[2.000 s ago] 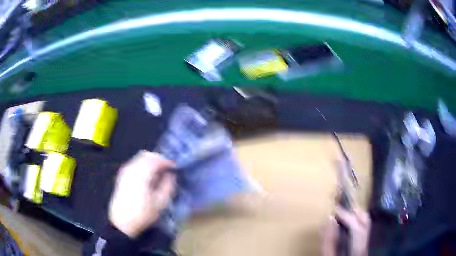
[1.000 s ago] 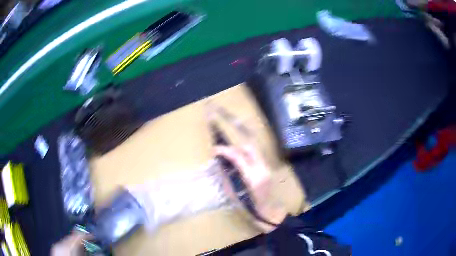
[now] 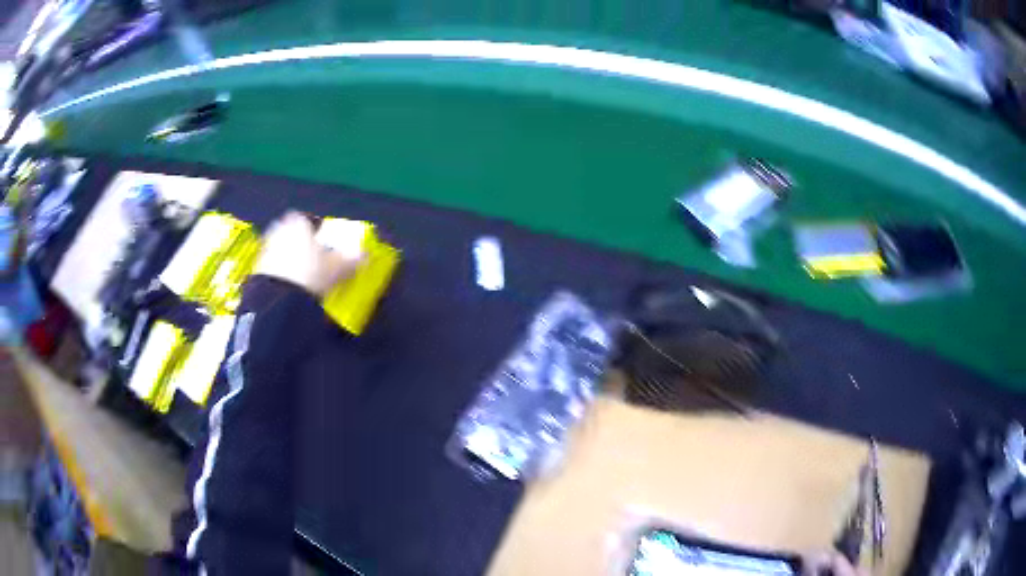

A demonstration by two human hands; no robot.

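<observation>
My left hand (image 3: 302, 257) is at a stack of yellow-edged, white-faced battery cells (image 3: 362, 281) on the black bench, fingers on its upper left part. Blur hides whether it grips a cell. My right hand (image 3: 830, 561) is cut off by the bottom edge and blurred, around the lower end of a dark, slim pen-like tool (image 3: 866, 506) that points up. A black-rimmed case (image 3: 709, 559) with a bright, shiny inside lies at the bottom edge over the cardboard mat (image 3: 698, 473), partly out of the picture.
More yellow-edged stacks (image 3: 208, 264) stand at the left. A crinkled silvery bag (image 3: 540, 388) lies left of the mat, with a dark fan-like object (image 3: 698, 343) behind it. A small white piece (image 3: 488, 262) lies on the bench. A joined cell and case (image 3: 883, 250) lie on the green belt (image 3: 506, 146).
My left hand has reached out left to the battery stacks. The view has swung left. The shiny case now shows near my right hand, and the long clear wrap seen on the mat is no longer visible.
</observation>
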